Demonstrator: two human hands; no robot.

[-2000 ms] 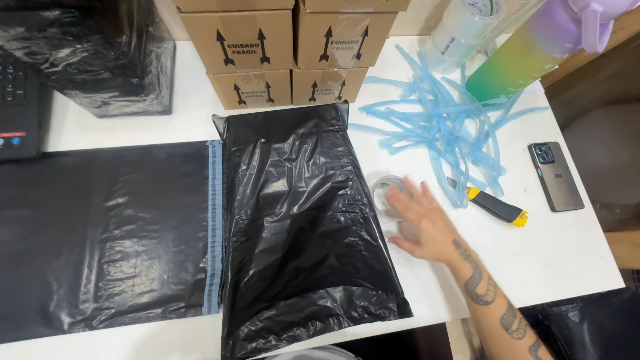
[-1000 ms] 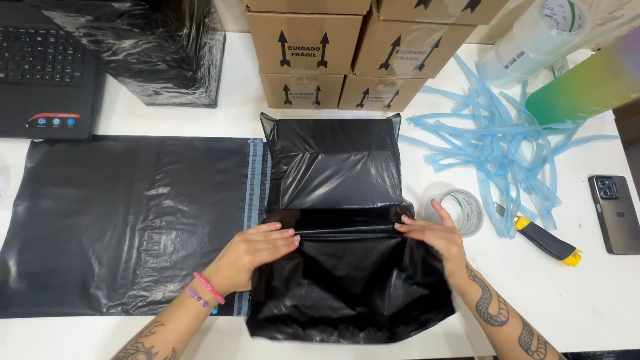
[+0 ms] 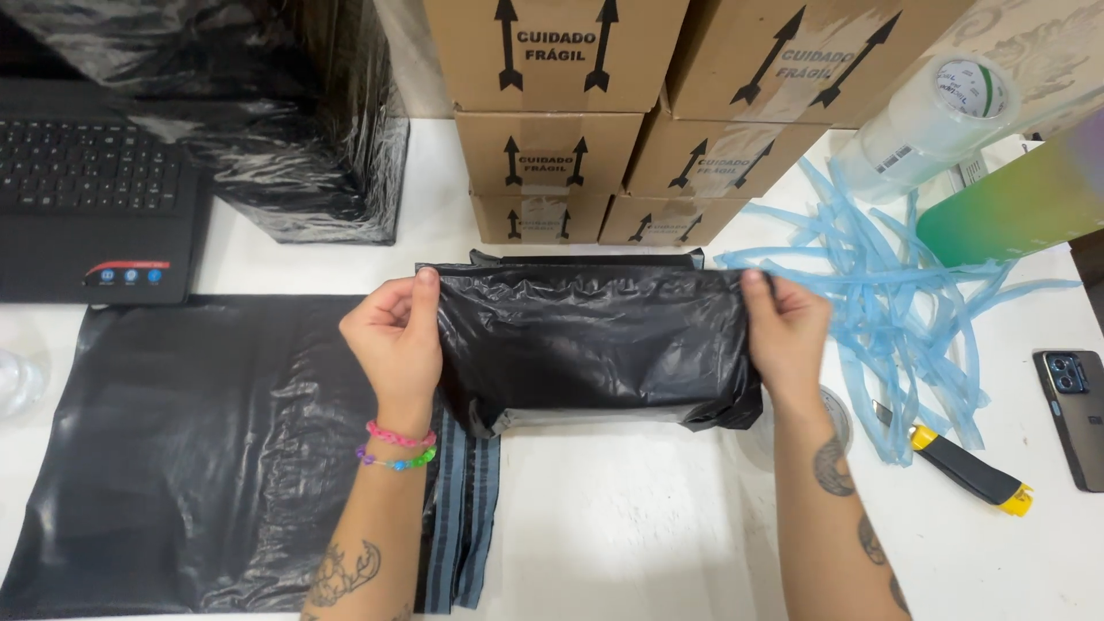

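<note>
A black plastic mailing bag (image 3: 595, 345) is stretched between my two hands in front of the stacked boxes, folded over into a wide, short bundle. My left hand (image 3: 401, 332) pinches its upper left corner between thumb and fingers. At the upper right corner, my right hand (image 3: 783, 332) grips the plastic the same way. More flat black plastic bags (image 3: 190, 448) with blue-grey strips (image 3: 466, 517) along one edge lie at the left, partly under my left forearm. A roll of clear tape (image 3: 838, 423) is mostly hidden behind my right forearm.
Cardboard boxes (image 3: 552, 155) stand stacked at the back. A laptop (image 3: 95, 198) and a plastic-wrapped block (image 3: 310, 172) are at left. To the right are blue strips (image 3: 906, 319), a utility knife (image 3: 975, 470), a smartphone (image 3: 1074, 414), tape rolls (image 3: 923, 129) and a green-yellow bottle (image 3: 1018, 198).
Two seconds ago the bag lay flat, with my right hand at the tape roll. Both hands then held its fold. Now they are farther forward, and the bag is folded shorter.
</note>
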